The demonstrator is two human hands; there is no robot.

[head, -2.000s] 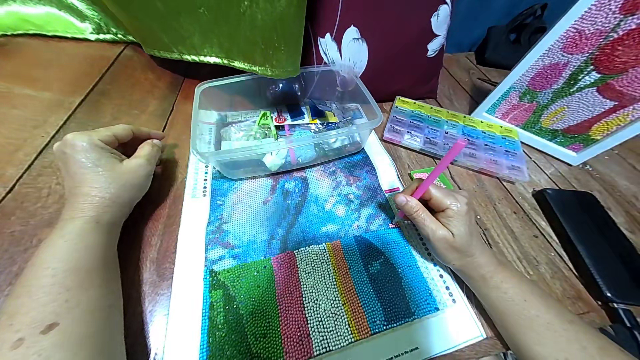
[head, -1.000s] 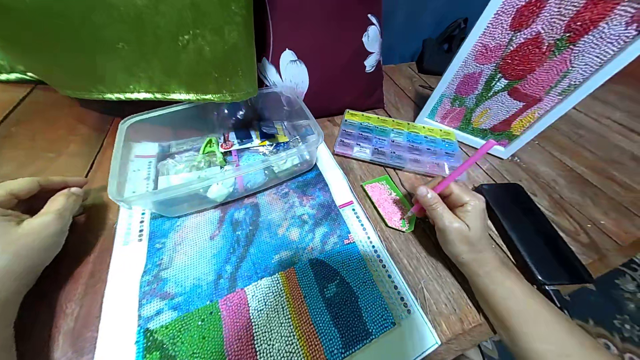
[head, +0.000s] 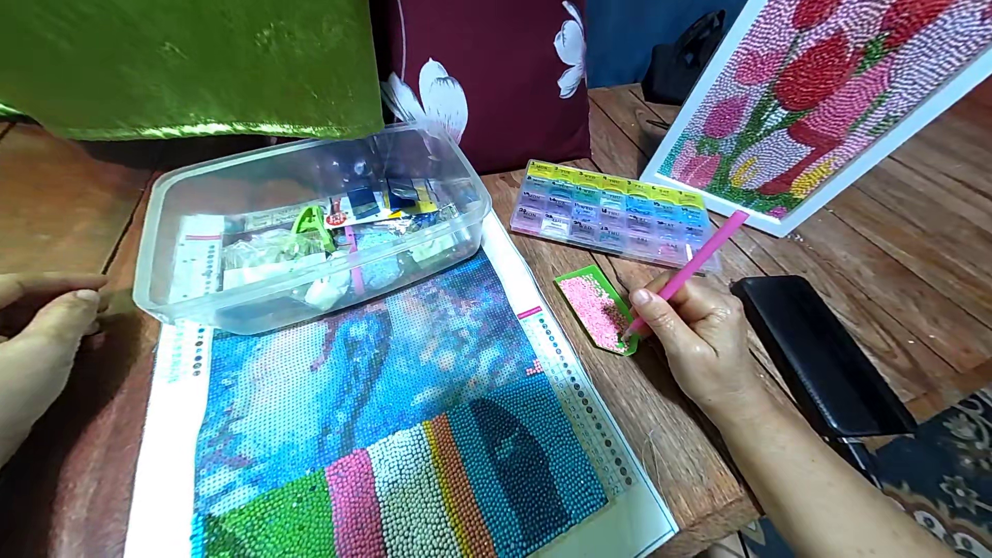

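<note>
My right hand (head: pixel 701 333) grips a pink diamond-painting pen (head: pixel 701 256), its tip down at the near end of a small green tray (head: pixel 570 280) of pink beads (head: pixel 593 310). The tray lies on the wood just right of a partly beaded diamond-painting canvas (head: pixel 418 372). Beaded stripes of green, pink, white, yellow, orange and blue cover the canvas's lower part, and a few pink beads (head: pixel 535 367) sit near its right margin. At the left edge, my left hand (head: pixel 46 349) is partly in view, holding nothing, thumb near the forefinger.
A clear plastic container (head: pixel 310 306) with bags and a green clip (head: pixel 312 226) stands on the canvas's top. Behind the tray lies a lidded bead organizer (head: pixel 612 217). A framed tulip picture (head: pixel 806 101), a black case (head: pixel 825 356), a maroon cushion (head: pixel 496 77) and green cloth (head: pixel 194 62) surround the work.
My right hand has moved with the pen from the canvas's right edge to the bead tray, which it largely hid before. The view has shifted.
</note>
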